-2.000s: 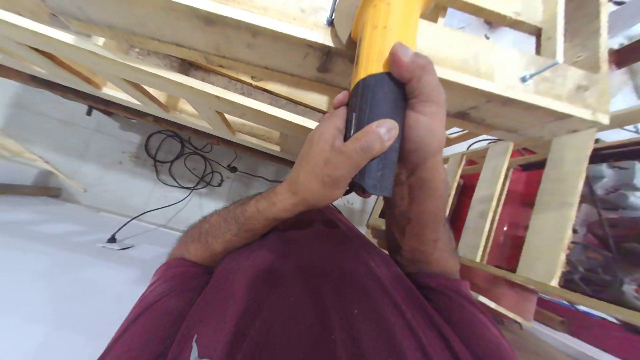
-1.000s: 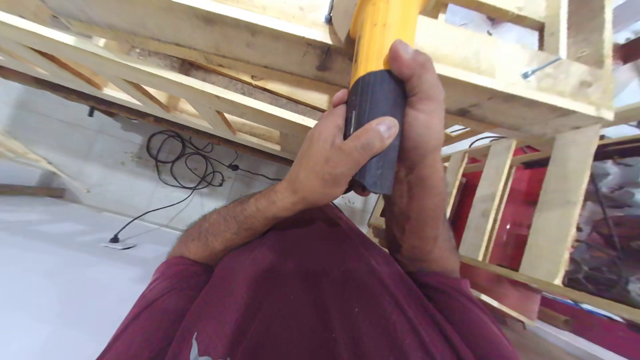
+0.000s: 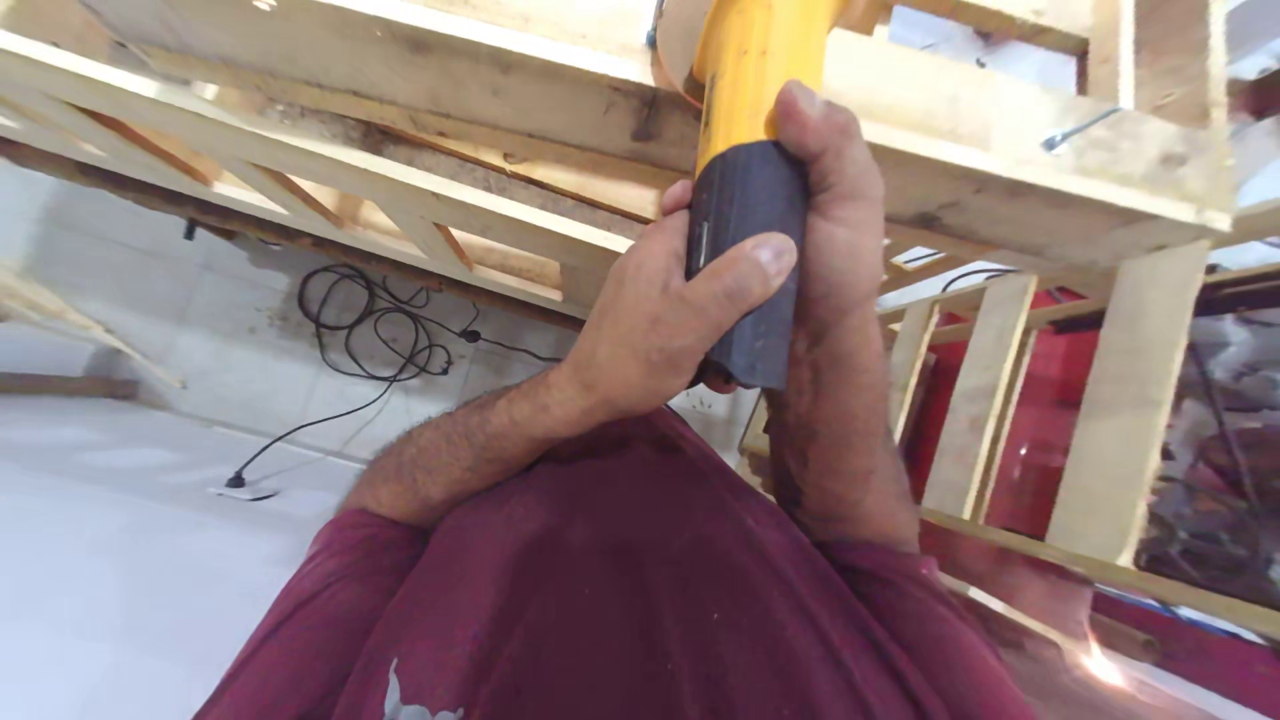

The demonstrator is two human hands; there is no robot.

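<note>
Both hands grip a yellow and dark grey power tool (image 3: 762, 90), which looks like an angle grinder; its front end passes out of view at the top. My left hand (image 3: 665, 310) wraps the dark rear part from the left, thumb lying across it. On the right side, my right hand (image 3: 835, 200) holds the tool with its thumb near the yellow body; its other fingers are mostly hidden. A round disc or guard (image 3: 682, 45) shows beside the tool's upper left, close to a wooden beam (image 3: 560, 100).
Slatted wooden framing (image 3: 440, 210) spans the upper left. A metal bolt (image 3: 1080, 130) sticks out of the right beam. A coiled black cable (image 3: 370, 320) lies at the left, its plug (image 3: 235, 480) in a wall socket. More slats (image 3: 980, 400) stand at the right.
</note>
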